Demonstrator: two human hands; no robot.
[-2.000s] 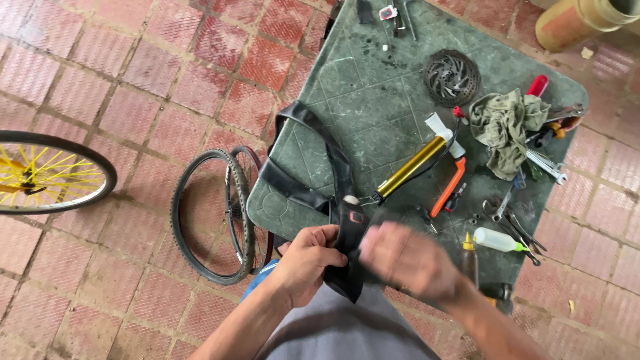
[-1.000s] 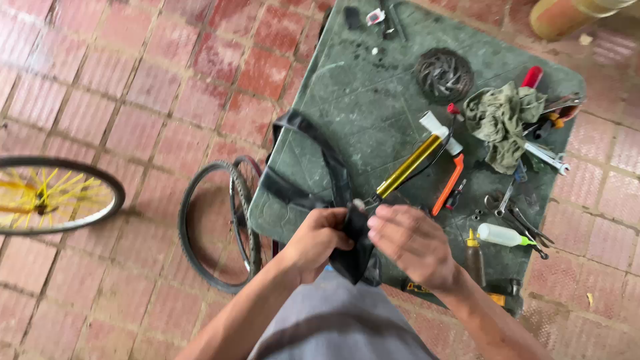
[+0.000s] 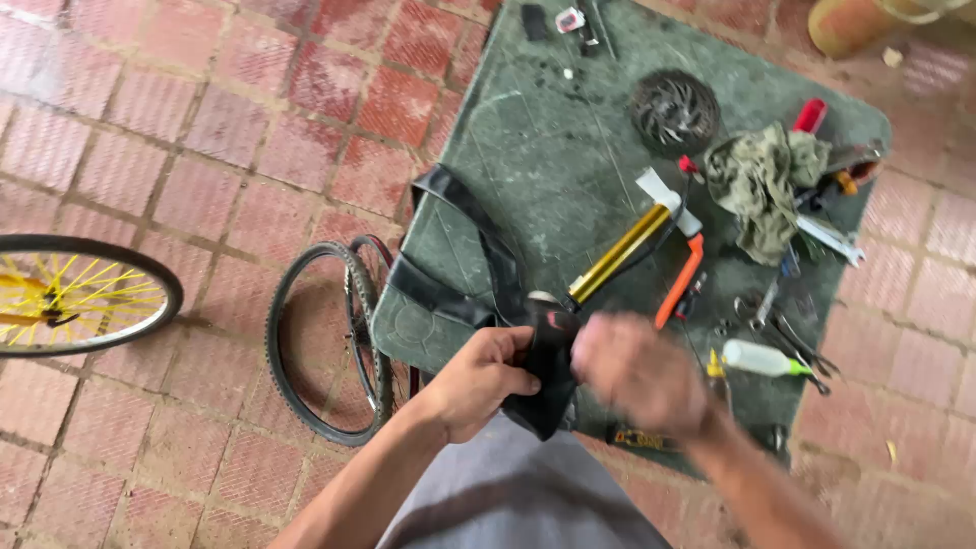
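Observation:
My left hand (image 3: 484, 381) grips a folded part of a black rubber inner tube (image 3: 496, 267) at the near edge of the green table. A small reddish mark shows on the held rubber. Motion blurs my right hand (image 3: 640, 374), which is at the right side of this part; whether its fingers hold anything cannot be told. Beyond my hands, the rest of the tube loops over the table's left edge. A gold hand pump (image 3: 621, 252) with a pale handle lies just past my right hand, beside an orange-handled tool (image 3: 680, 280).
The green table (image 3: 564, 137) also bears a disc brake rotor (image 3: 675, 110), a crumpled cloth (image 3: 762, 187), wrenches (image 3: 831, 238) and a squeeze bottle (image 3: 756, 357). Bicycle wheels (image 3: 278, 343) lean by its left side. A yellow-spoked wheel (image 3: 91, 301) is at far left.
My left hand keeps its grip on the inner tube. My right hand, bent close over the tube a second ago, is now blurred in motion at its right side.

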